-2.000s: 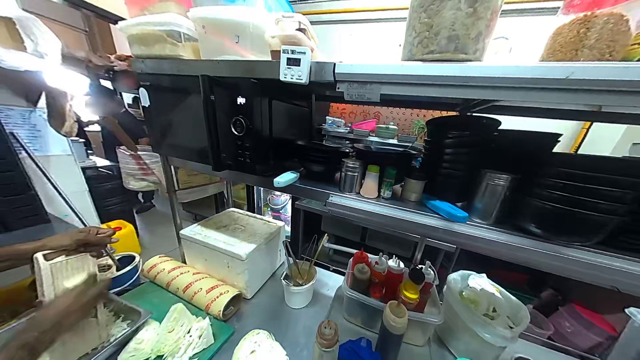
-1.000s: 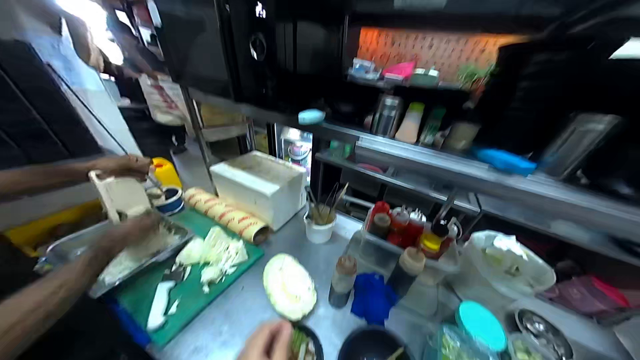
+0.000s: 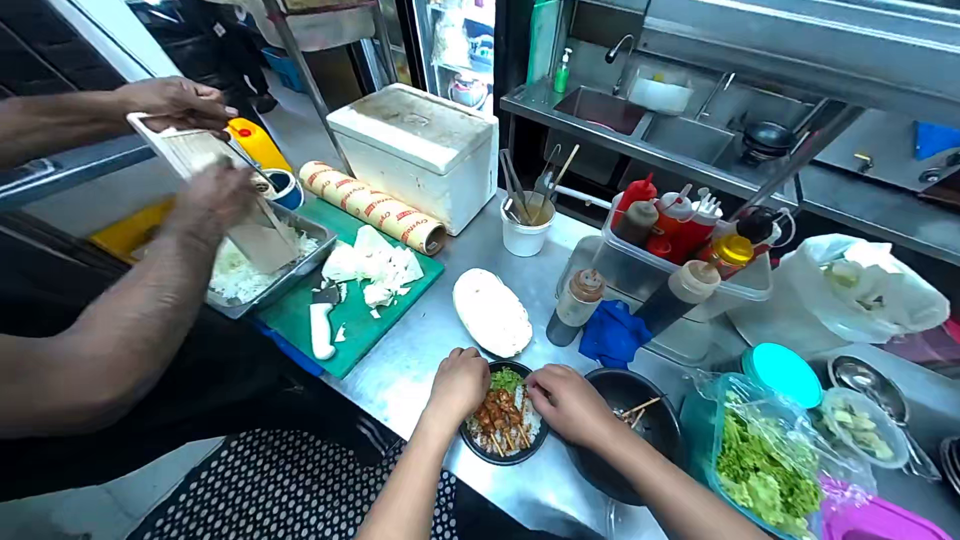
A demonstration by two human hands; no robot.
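A round black bowl (image 3: 504, 459) on the steel counter holds rice, browned meat on wooden skewers (image 3: 501, 420) and green lettuce (image 3: 507, 379). My left hand (image 3: 459, 384) rests at its upper left rim, fingers bent. On the opposite side my right hand (image 3: 570, 401) has its fingertips at the upper right edge, by the rice and lettuce; whether they pinch anything is unclear. Partly behind my right forearm stands a larger black bowl (image 3: 615, 382) with a few skewers inside. Just above the small bowl lies a cut cabbage half (image 3: 491, 313).
A co-worker's hands (image 3: 214, 191) work cabbage on a slicer (image 3: 262, 244) over a metal tray (image 3: 315, 251). A knife (image 3: 322, 330) lies on the green board (image 3: 360, 341). Sauce bottles (image 3: 574, 307), a blue cloth (image 3: 613, 334) and a lettuce container (image 3: 712, 457) stand to the right.
The view has swung far down toward the counter. Both my hands are now at the small bowl; one second ago only part of one hand showed near it.
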